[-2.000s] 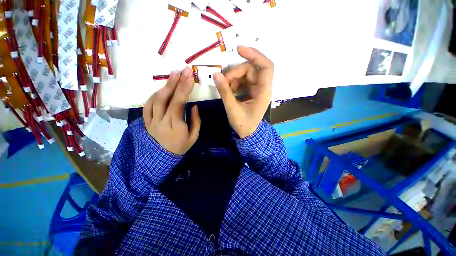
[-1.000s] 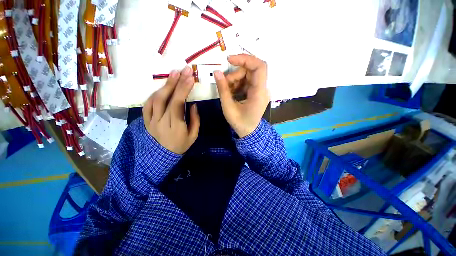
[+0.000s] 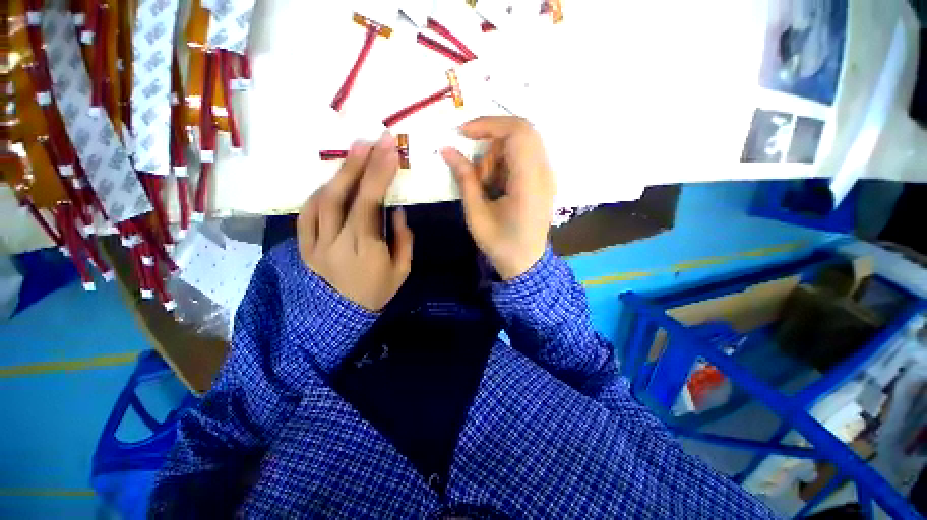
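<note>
A small orange flex circuit (image 3: 404, 151) lies near the front edge of the white bench top, its dark red lead wires (image 3: 332, 155) running left under my left fingers. My left hand (image 3: 358, 223) presses the wires down with two fingertips. My right hand (image 3: 505, 193) is just right of the circuit, thumb and index finger apart and curled; a tiny pale bit may be at the thumb tip, too small to tell. Another flex circuit with red wires (image 3: 454, 88) lies just behind, and one more (image 3: 372, 25) further back left.
Orange strips with red wires and printed-liner tape (image 3: 152, 91) hang over the left bench edge, above a dotted white sheet (image 3: 215, 261). A work instruction sheet (image 3: 783, 135) lies at the right. A blue-framed rack (image 3: 752, 376) stands at lower right, a blue stool (image 3: 132, 427) at lower left.
The small white piece with a black dot, earlier at my right fingertips beside the circuit, no longer shows clearly. My left hand stays on the wires. The view has shifted slightly.
</note>
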